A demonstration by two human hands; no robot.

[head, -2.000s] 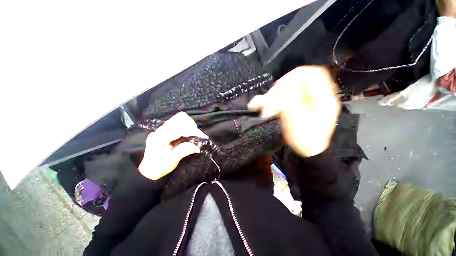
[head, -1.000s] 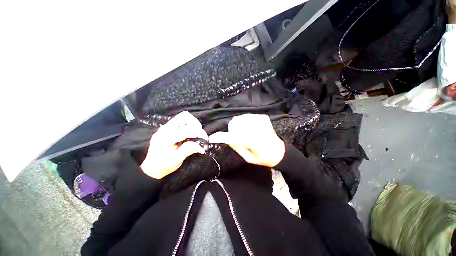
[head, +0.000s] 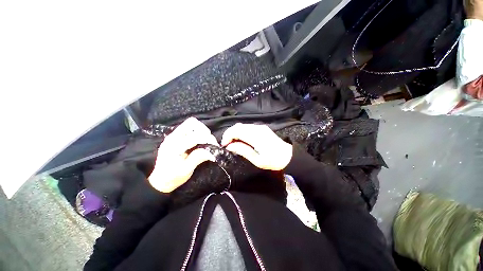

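A black speckled tweed garment (head: pixel 206 82) lies across my lap, partly under the table edge. Black trim with silvery glints (head: pixel 225 154) runs along its edge between my hands. My left hand (head: pixel 182 153) pinches the trimmed edge between thumb and fingers. My right hand (head: pixel 258 145) is just beside it, its fingertips closed at the same trim. Both hands are overexposed, so I cannot tell whether a needle or thread is between the fingertips. Another trimmed edge (head: pixel 257 89) lies beyond my hands.
A white table (head: pixel 106 63) covers the upper left. A neighbour's pale sleeve (head: pixel 470 50) and a black garment with chain-like edging (head: pixel 400 71) are at the upper right. An olive-green bundle (head: pixel 438 230) lies on the floor at the lower right. A purple item (head: pixel 92 204) is at the lower left.
My right hand swung in from the upper right to the trim beside my left hand. It now sits slightly closer in, with curled fingers. My left hand kept its pinch.
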